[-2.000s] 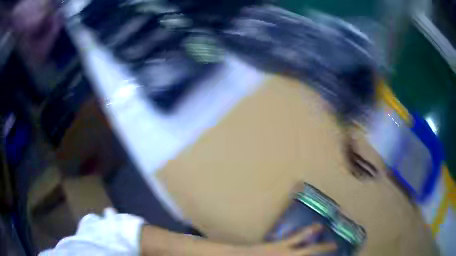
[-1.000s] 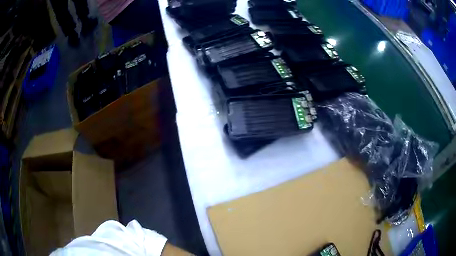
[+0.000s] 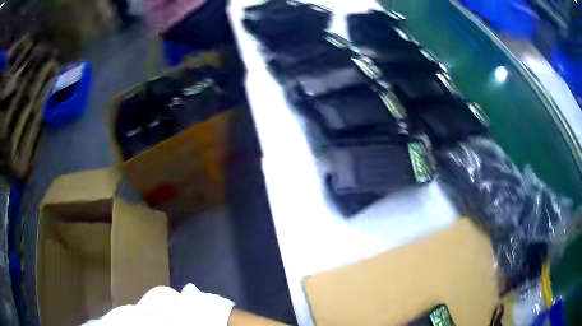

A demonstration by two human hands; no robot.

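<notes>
A black power bank body (image 3: 421, 320) with a green circuit board (image 3: 440, 315) at its end lies on the tan cardboard sheet (image 3: 395, 274), cut off by the bottom edge. My left forearm in a white sleeve enters at the bottom. My left hand is below the picture, so its hold cannot be seen. My right hand is not in view. A thin black cable (image 3: 498, 315) lies at the sheet's right edge, partly cut off.
Overlapping black power banks (image 3: 373, 167) lie in two rows on the white bench (image 3: 281, 191). A clear plastic bag (image 3: 510, 197) and part of a blue tray (image 3: 556, 313) are at right. An open carton (image 3: 140, 255) and a filled carton (image 3: 185, 159) stand left.
Two seconds ago my left hand lay on the power bank; now it is out of the picture. Since one second ago the view has shifted, with the bench lying further right and lower.
</notes>
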